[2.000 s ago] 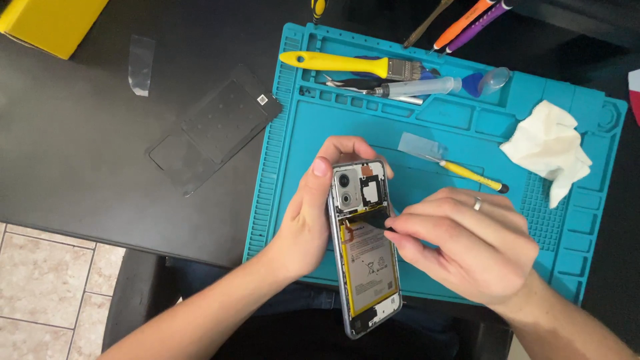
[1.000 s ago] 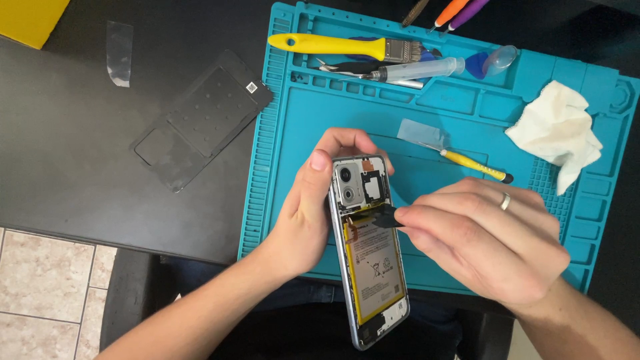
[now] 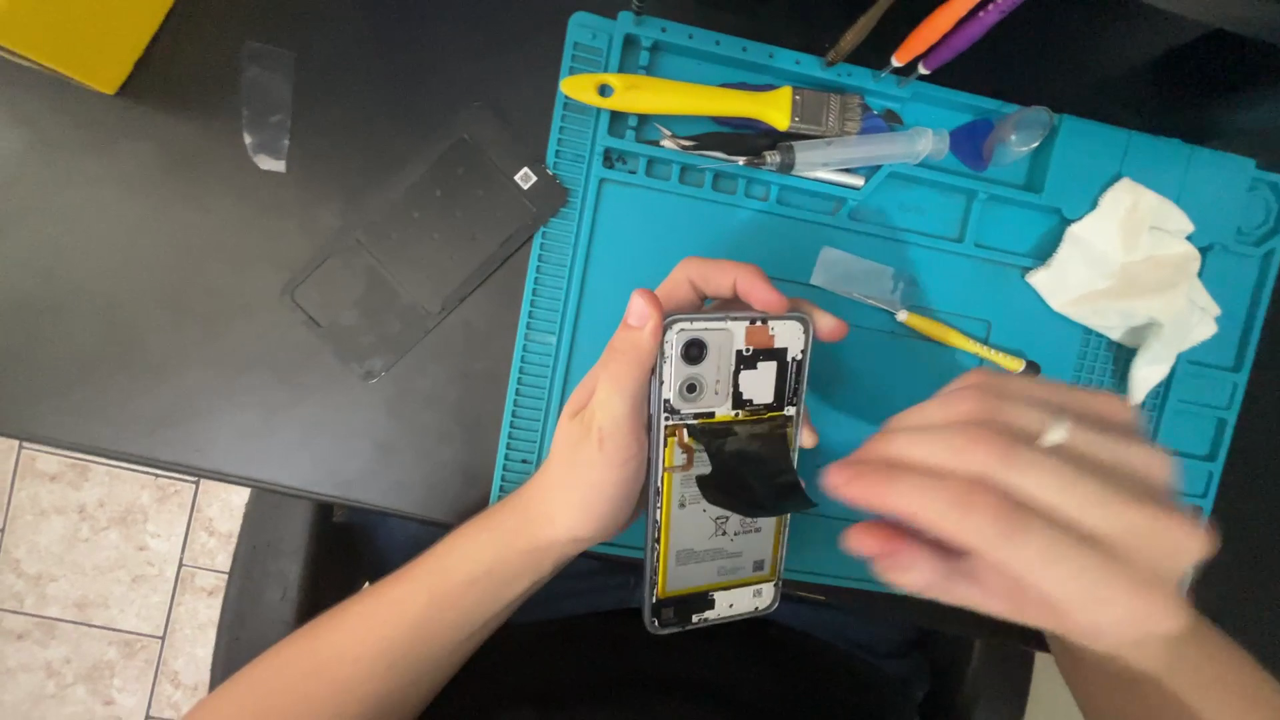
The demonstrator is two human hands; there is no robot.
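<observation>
My left hand [image 3: 610, 420] grips an opened smartphone [image 3: 697, 410] by its upper part, thumb on the left edge and fingers behind and around the right side. The phone's back cover is off, showing the camera module [image 3: 692, 368] and a yellow-edged battery [image 3: 715, 550]. A black flexible film [image 3: 750, 470] lies over the battery's upper part, its lower right corner reaching past the phone's edge. To the right of the phone, apart from it, my right hand [image 3: 1000, 500] is blurred, fingers loosely bent, with nothing visible between them.
A teal silicone repair mat [image 3: 720, 215] holds a yellow brush [image 3: 690, 98], a syringe [image 3: 860, 150], a yellow screwdriver [image 3: 965, 342], a clear film piece [image 3: 855, 275] and a white cloth [image 3: 1130, 270]. Left of it lie a black adhesive sheet [image 3: 430, 250] and a clear strip [image 3: 267, 105].
My right hand has let go of the black film and moved right, away from the phone. The film, raised between the fingers earlier, now hangs down over the battery.
</observation>
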